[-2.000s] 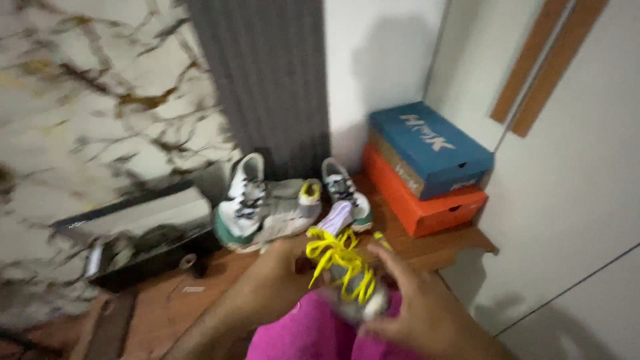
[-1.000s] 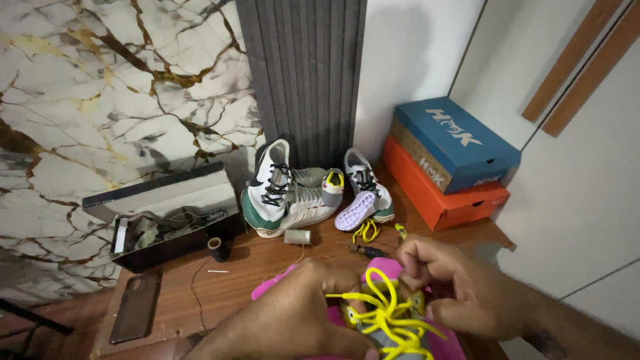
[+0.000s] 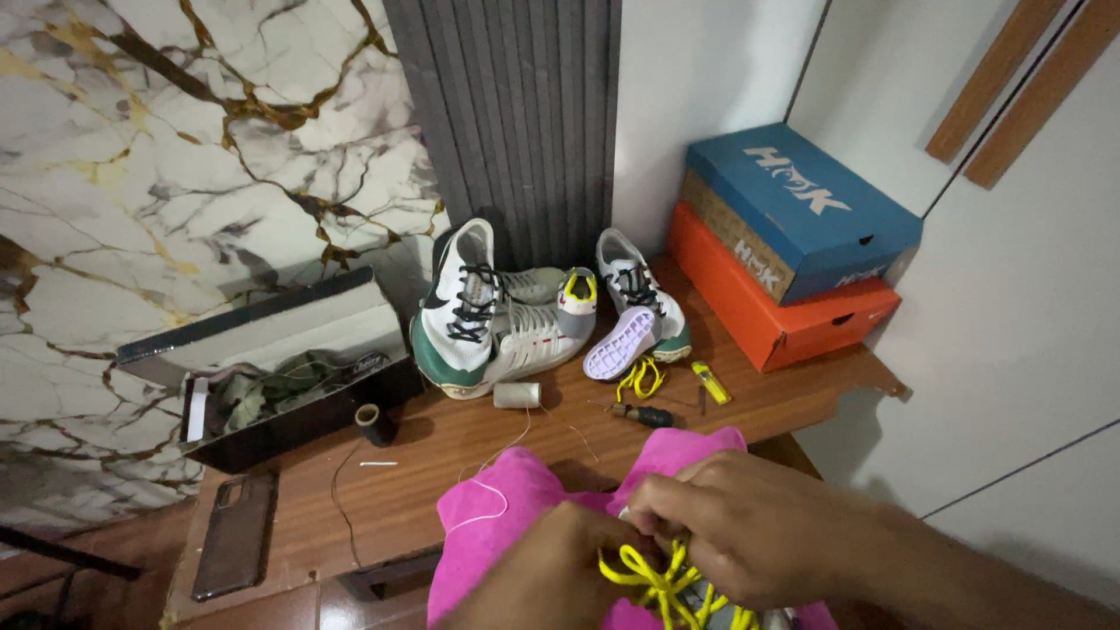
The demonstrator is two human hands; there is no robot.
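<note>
A small shoe with yellow laces lies on the pink cloth over my lap, partly hidden by my hands. My left hand is at the left of the laces, fingers bent at the shoe's opening; its grip is hidden. My right hand closes its fingers on the shoe's edge from the right. Just beyond lie a black-handled awl, a loose yellow lace, a yellow lighter and a small shoe with its lilac sole turned up. A white thread spool rests further left.
White and green sneakers stand by the wall with grey-white shoes. At right, a blue shoebox sits on an orange one. At left are an open black box, a dark spool and a phone on the wooden table.
Both hands and the yellow-laced shoe have moved lower in the view. My hands have come closer together over the shoe's opening, and the awl and lighter show more fully.
</note>
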